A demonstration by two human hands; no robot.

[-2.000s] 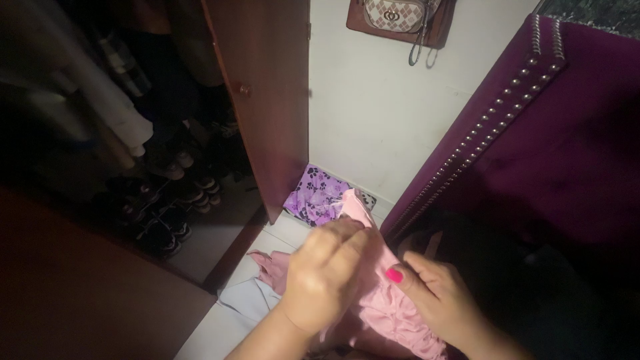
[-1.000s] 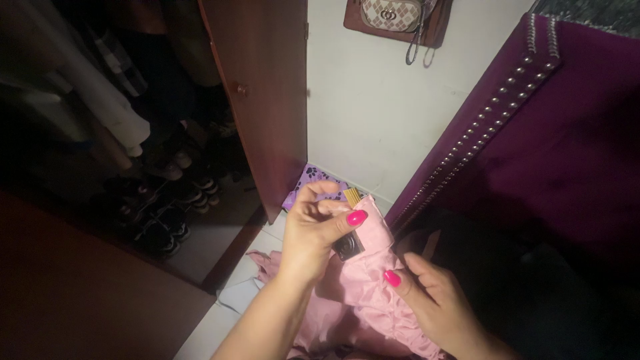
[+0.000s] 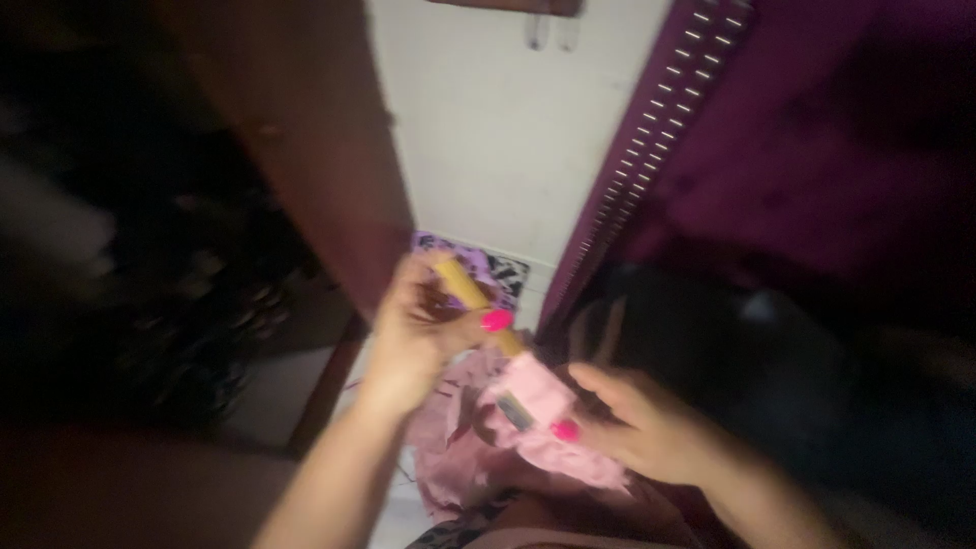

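My left hand (image 3: 415, 335) grips a yellow stick-like thing (image 3: 461, 284) whose lower end meets the top edge of a pink fabric piece (image 3: 534, 385); blur hides what exactly it is. A dark label-like patch (image 3: 515, 410) shows on that fabric. To the right, my right hand (image 3: 648, 427) holds the pink fabric by its edge, thumb in front, with the gathered cloth hanging below. Duller pink cloth (image 3: 457, 473) lies under and beside it, low in the view.
A brown wooden door (image 3: 328, 152) stands at the left beside a dark closet. Purple patterned cloth (image 3: 480, 259) is on the floor by the white wall (image 3: 503, 130). At right is a purple upholstered panel with metal studs (image 3: 640, 152), with dark items below.
My left hand was pinching the pink fabric and now has the yellow thing, of which more shows above the cloth. The view has moved and is blurred.
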